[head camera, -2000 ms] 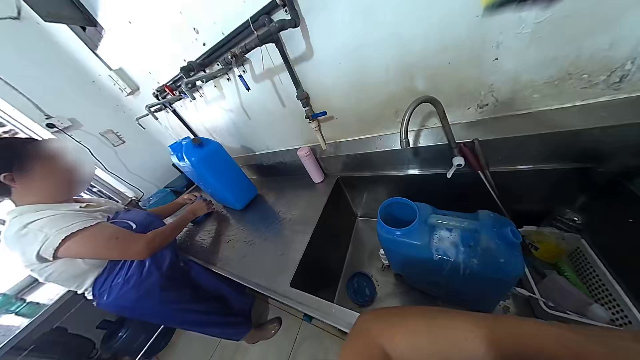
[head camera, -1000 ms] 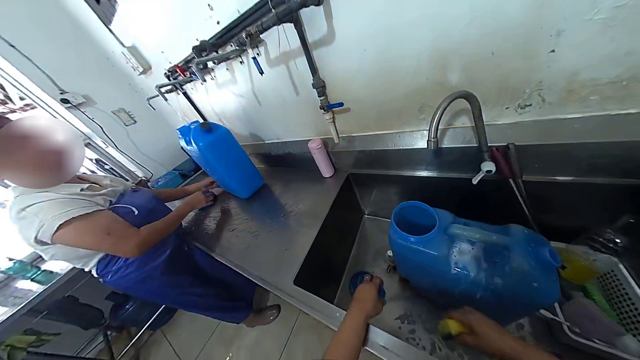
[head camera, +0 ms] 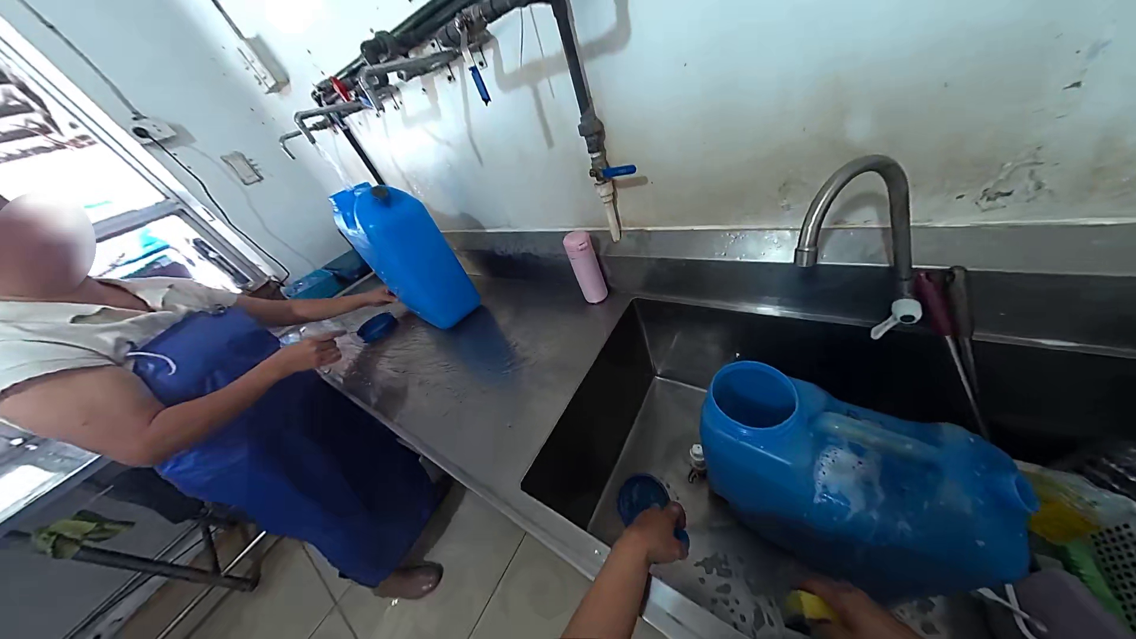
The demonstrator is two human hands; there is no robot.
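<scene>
A large blue plastic jerrycan (head camera: 870,479) lies on its side in the steel sink, its wide mouth uncovered and white foam on its wall. At the sink's near edge, my left hand (head camera: 655,534) grips a small blue cap, partly hidden by the fingers. Just beyond that hand a dark blue round lid (head camera: 642,499) rests on the sink floor. My right hand (head camera: 852,611), low in the view below the jerrycan, holds a yellow sponge (head camera: 809,607).
A curved faucet (head camera: 856,204) rises behind the sink; a pink bottle (head camera: 586,266) stands left of it. A co-worker in a blue apron (head camera: 293,461) is beside an upright blue jerrycan (head camera: 413,257) under a running tap. A perforated basket (head camera: 1116,550) sits far right.
Both my hands are low in the sink; two seconds ago a forearm crossed the bottom of the view. The co-worker's one hand has come away from the upright jerrycan.
</scene>
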